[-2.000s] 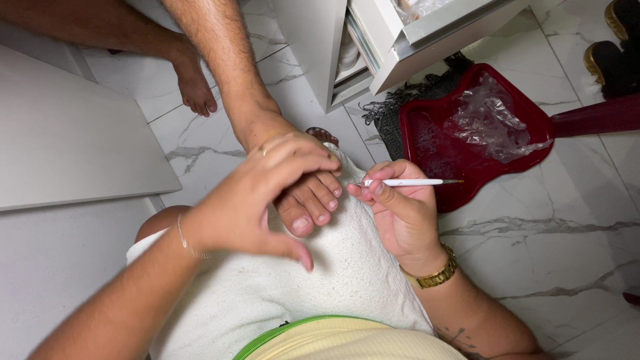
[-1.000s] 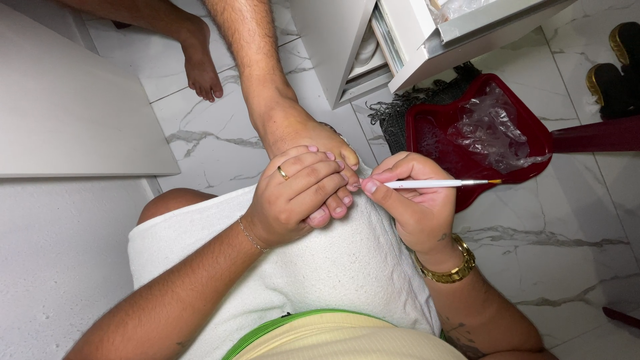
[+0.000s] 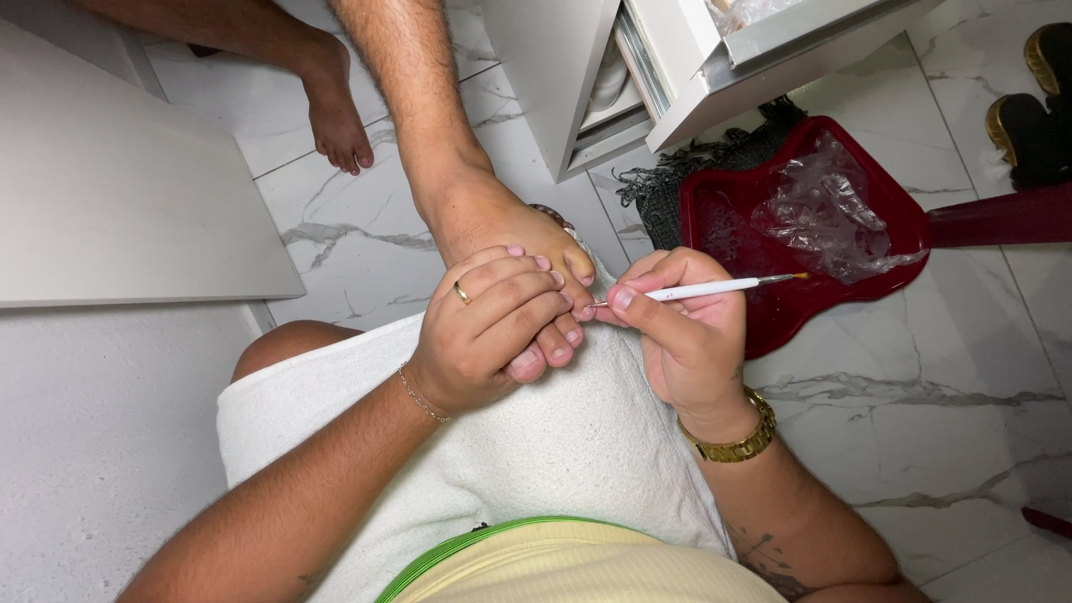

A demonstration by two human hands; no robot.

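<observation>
Another person's foot [image 3: 494, 209] rests on the white towel [image 3: 536, 435] over my lap. My left hand [image 3: 494, 331] is wrapped over that foot, its fingers lying across the toes. In my right hand [image 3: 691, 322] is a white double-ended nail-art tool [image 3: 703, 290], pinched between thumb and fingers. Its thin metal end is at one of the smaller toes [image 3: 584, 310]; whether it touches the nail cannot be told. The brush end, with orange-brown bristles, points away to the right.
A dark red dustpan [image 3: 729, 226] holding crumpled clear plastic lies right of the foot, partly on a dark fringed mat [image 3: 662, 193]. Above is a white cabinet with an open drawer [image 3: 779, 67]. A white panel [image 3: 126, 184] stands left. The person's other foot [image 3: 335, 126] is on the marble-patterned floor.
My left hand has come down from above the foot and closed around its toes. My right hand has brought the tool's thin end to a toe.
</observation>
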